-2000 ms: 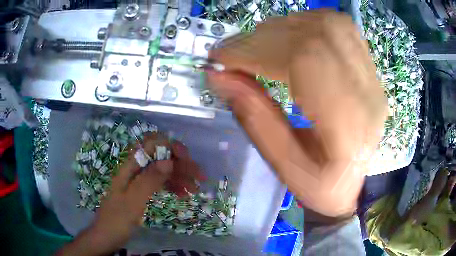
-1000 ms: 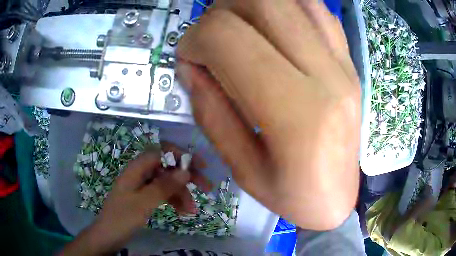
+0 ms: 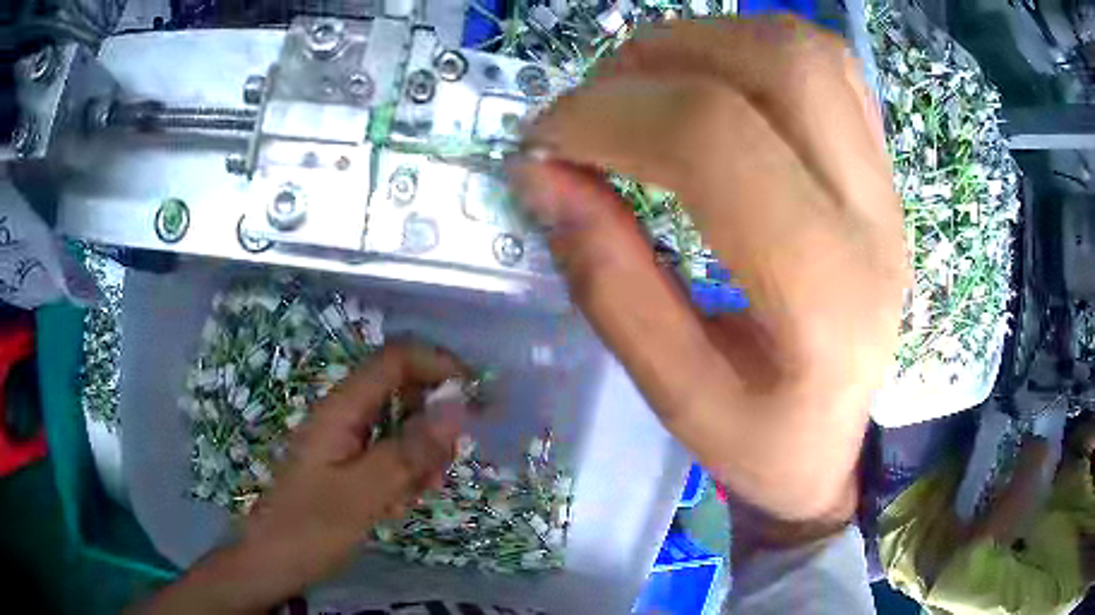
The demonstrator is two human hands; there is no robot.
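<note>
My right hand [image 3: 745,228] is at the right end of the machine's clamp blocks [image 3: 315,168]. Its thumb and forefinger pinch a small lead [image 3: 462,153] with a pale end, lying along the narrow work slot beside a green spot. My left hand [image 3: 348,451] is over the translucent parts tub [image 3: 612,421] below the machine. Its fingertips hold a small white connector housing [image 3: 447,392]; whether more parts are in the fingers is hard to tell. Many loose green and white leads [image 3: 258,372] lie in the tub.
The pale machine base plate [image 3: 120,204] runs above the tub. A dark spring rod [image 3: 192,119] is left of the blocks. A long white side tub [image 3: 949,406] full of leads is at right. A blue bin is behind. A person in yellow [image 3: 973,547] is at lower right.
My right hand moved left over the blocks, then back right, with a lead at its fingertips now. My left hand stays over the tub; its fingers have shifted, and fewer white housings show in them.
</note>
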